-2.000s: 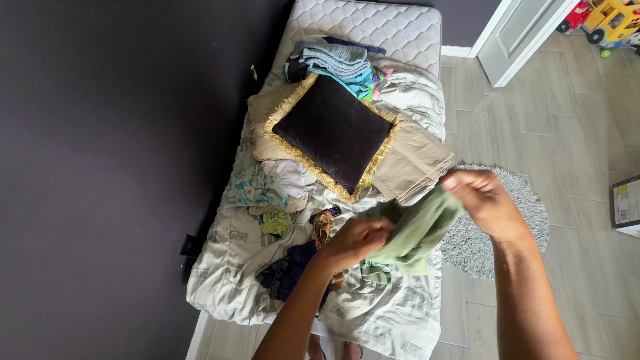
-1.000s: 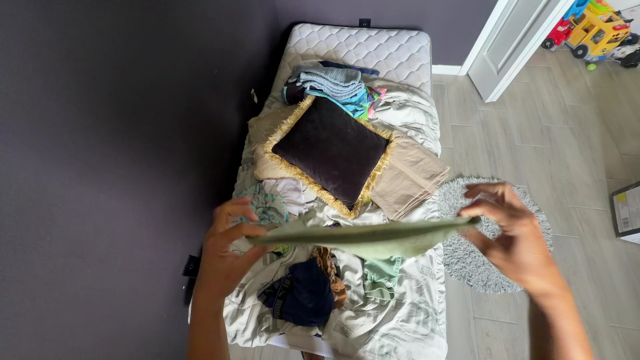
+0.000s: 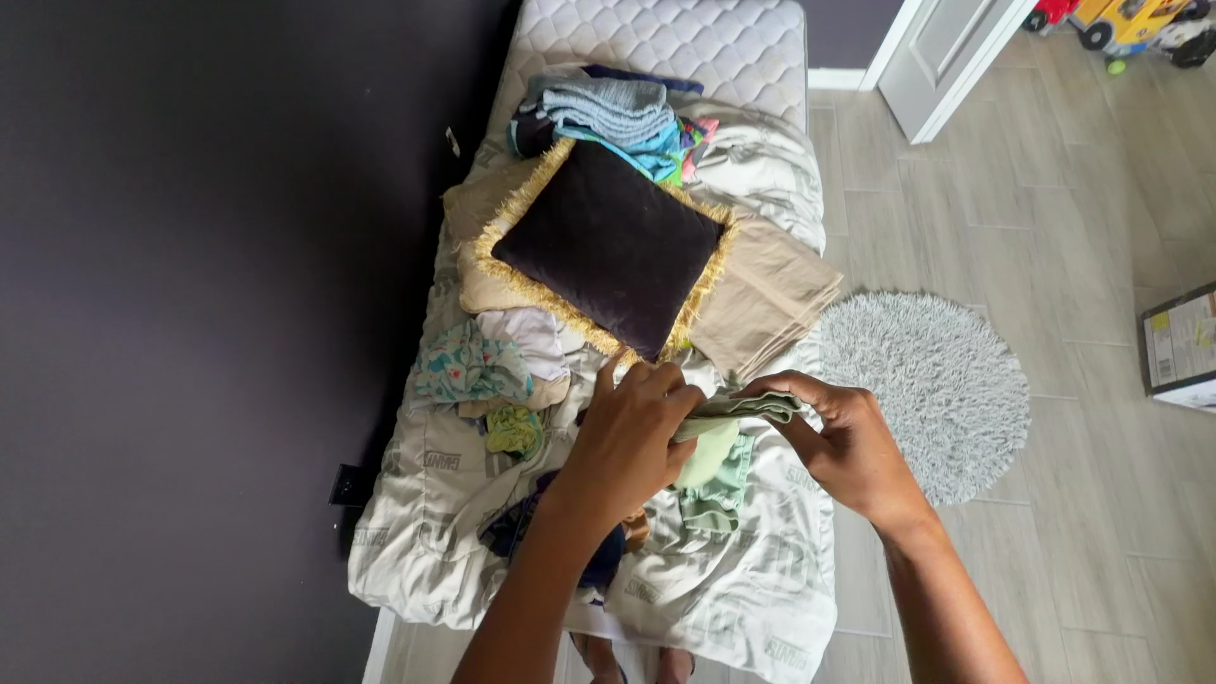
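A green cloth garment point(image 3: 741, 408), gathered in several layers, hangs between my hands above the bed. My left hand point(image 3: 638, 439) grips its left end, and my right hand point(image 3: 841, 442) pinches its right end between thumb and fingers. Beneath it on the printed comforter lies a light green garment point(image 3: 719, 489). Dark blue clothing point(image 3: 513, 521) and a brown item point(image 3: 635, 528) are partly hidden behind my left hand and forearm. Beyond my hands rests a black cushion with gold fringe point(image 3: 608, 247), next to folded beige fabric point(image 3: 768, 290).
Patterned teal clothing point(image 3: 470, 366) and a yellow-green cloth point(image 3: 513, 430) lie on the bed's left side. Folded blue textiles point(image 3: 613, 114) sit near the bare mattress point(image 3: 655, 38). A dark wall point(image 3: 209, 332) borders the left; a round shaggy rug point(image 3: 926, 399) and a box point(image 3: 1183, 347) are right.
The green garment was stretched wide between my hands one second ago; now it is gathered into a shorter, layered bundle. My hands have come closer together.
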